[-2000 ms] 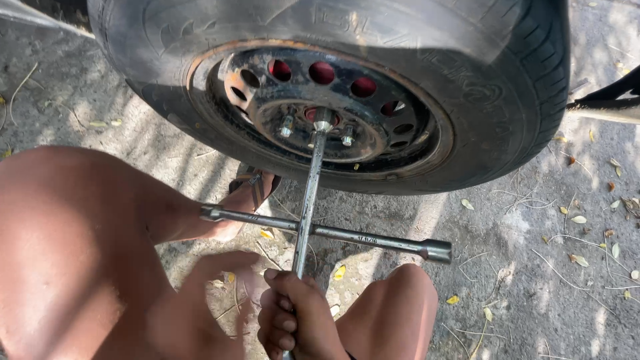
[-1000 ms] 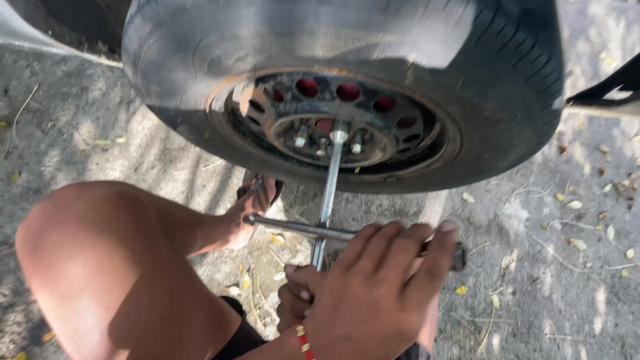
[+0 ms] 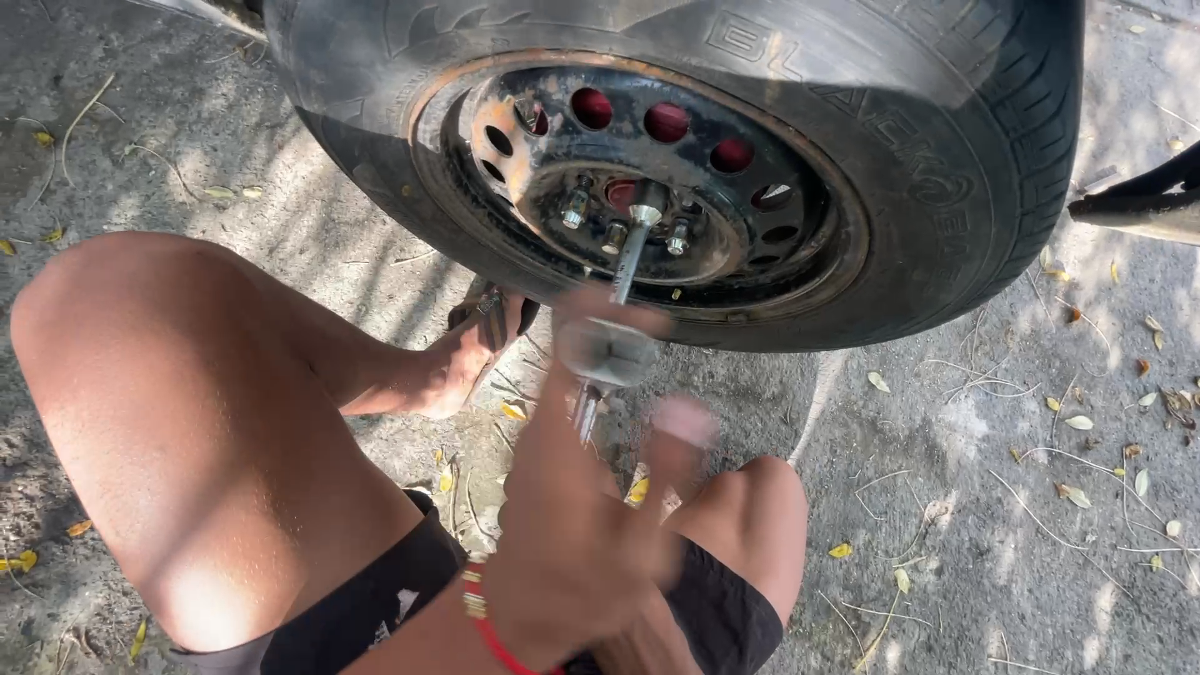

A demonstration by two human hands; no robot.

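A metal cross-shaped lug wrench (image 3: 630, 267) has its socket end on a lug position at the hub of a steel wheel (image 3: 534, 178). Its cross arm is a blur in front of the tire. Several lug nuts (image 3: 678, 236) show around the hub. My left hand (image 3: 581, 525), with a red and gold bracelet at the wrist, is blurred by motion over the wrench shaft, its thumb and fingers apart and the fingers close to the cross arm. Behind it, my right hand (image 3: 647, 642) is mostly hidden at the lower end of the shaft; its grip cannot be seen.
The black tire (image 3: 937, 159) reaches across the top of the view. My bent knee (image 3: 122, 309) is at left, and a sandalled foot (image 3: 483, 342) stands just below the tire. Rough grey ground (image 3: 937, 487) with leaves and twigs lies around. A dark curved part (image 3: 1144, 202) juts in at right.
The lug wrench's cross arm has turned from its earlier spread position. My left hand has come off the right part of that arm and moved left over the shaft.
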